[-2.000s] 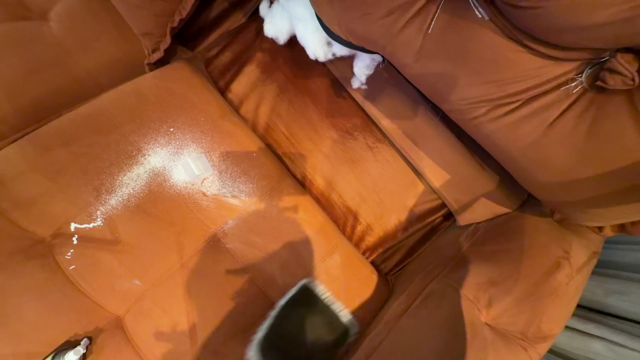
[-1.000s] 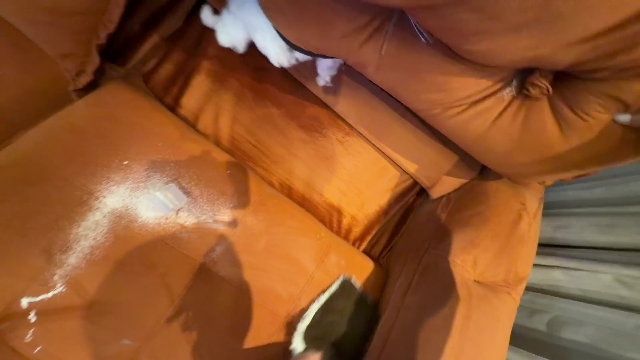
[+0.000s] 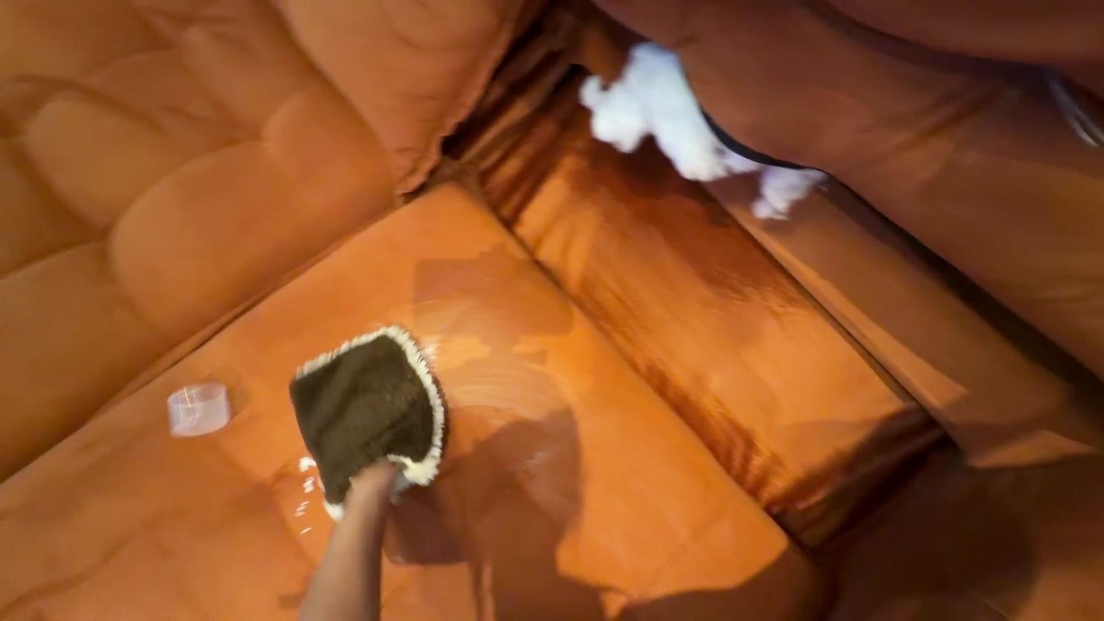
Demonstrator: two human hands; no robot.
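Observation:
My left hand reaches up from the bottom edge and is on a dark cleaning mitt with a shaggy cream fringe; its fingers are largely hidden. The mitt lies over the orange velvet seat cushion. To its left, a small translucent plastic cup rests on the cushion. Small white bits lie beside the mitt's lower left edge. Pale smears mark the fabric to its right. My right hand is out of view.
A tufted orange cushion borders the seat at the left. White fluffy stuffing sticks out beneath a large back cushion. A deep recess with creased, shiny fabric runs along the seat's right side.
The mitt has moved from the seat's near right part to the powdered area. The cup, earlier amid white powder, has shifted left past the white bits. The dense powder patch no longer shows.

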